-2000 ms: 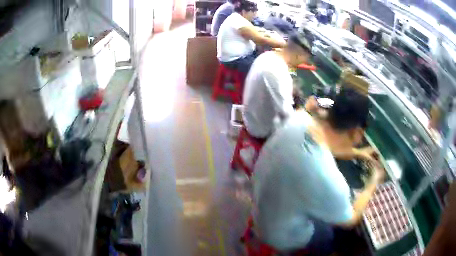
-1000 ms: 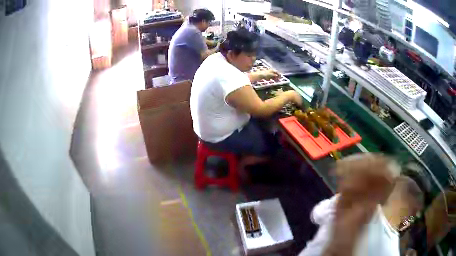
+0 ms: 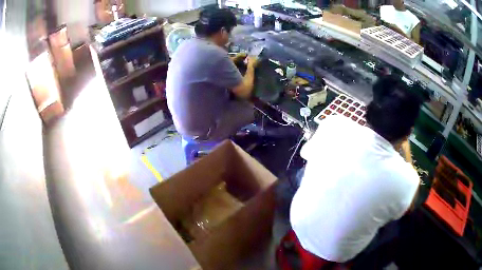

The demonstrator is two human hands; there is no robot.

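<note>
Neither of my hands is in the picture. Nearest in front of me is an open brown cardboard box (image 3: 253, 227) on the floor, with some yellowish-brown material inside. Right of it a person in a white top (image 3: 354, 190) sits on a red stool (image 3: 301, 258), back towards me. A white tray with red-brown squares (image 3: 343, 108) lies on the bench beyond that person. A red-orange tray (image 3: 449, 195) with dark contents lies at the right.
A person in a grey-purple shirt (image 3: 203, 87) sits on a blue stool, hands at a small item. A dark shelf unit (image 3: 135, 76) stands behind, with a fan (image 3: 179, 37) beside it. Stacked white trays (image 3: 391, 42) lie on the upper shelf. The aisle floor (image 3: 105, 211) runs along the left.
The view has moved forward along the aisle. The cardboard box, shelf unit and far seated person are now closer. The red-orange tray has shifted to the right edge, and the white floor box has left view.
</note>
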